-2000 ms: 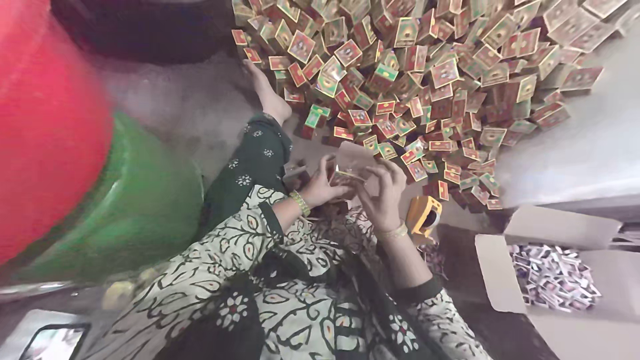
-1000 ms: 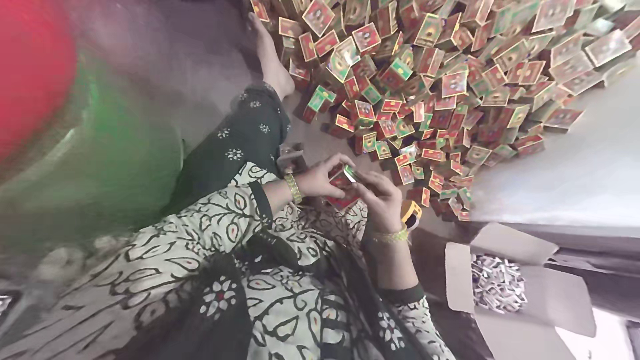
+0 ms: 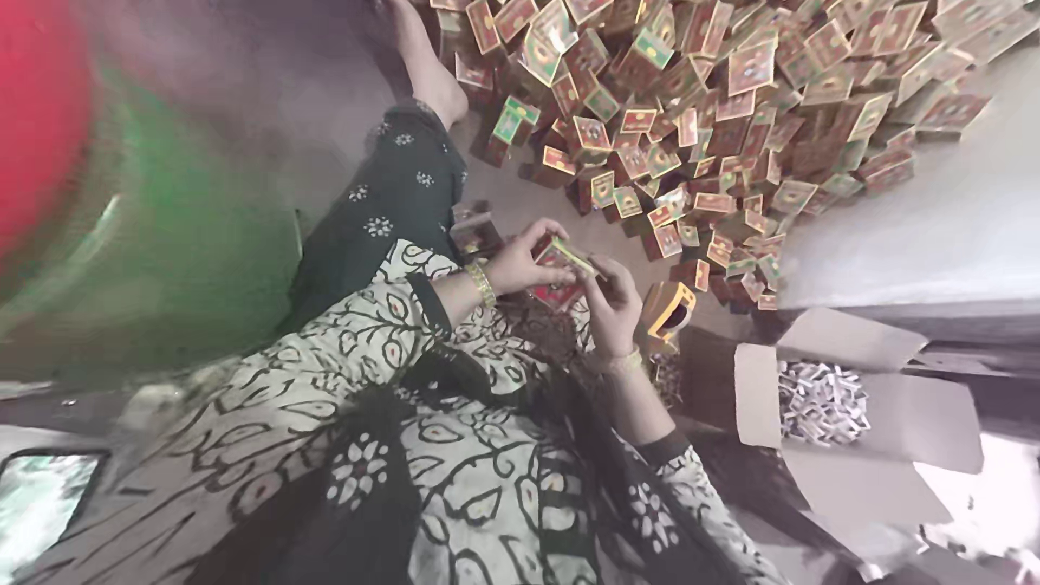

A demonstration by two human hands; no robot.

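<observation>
My left hand (image 3: 526, 262) grips a small printed cardboard box (image 3: 561, 262), red with a yellow-green edge, by its left side. At the same box's right end is my right hand (image 3: 615, 302), its thumb and fingers closed on it. Both hands are over my lap, and the fingers cover part of the box. Just below the held box shows a red printed surface (image 3: 555, 294); whether it is part of the same box I cannot tell. A yellow and black object (image 3: 671, 312) lies to the right of my right hand.
A large heap of small printed boxes (image 3: 642, 162) spreads over the floor ahead and to the right. At right stands an open cardboard carton (image 3: 757, 398) with many small white pieces (image 3: 825, 405) inside. A red and green rounded container (image 3: 162, 219) is at left, beyond my outstretched leg (image 3: 382, 203).
Both hands stay together around a small box over the lap, with the fingers shifted and the box tilted differently. The view has moved somewhat.
</observation>
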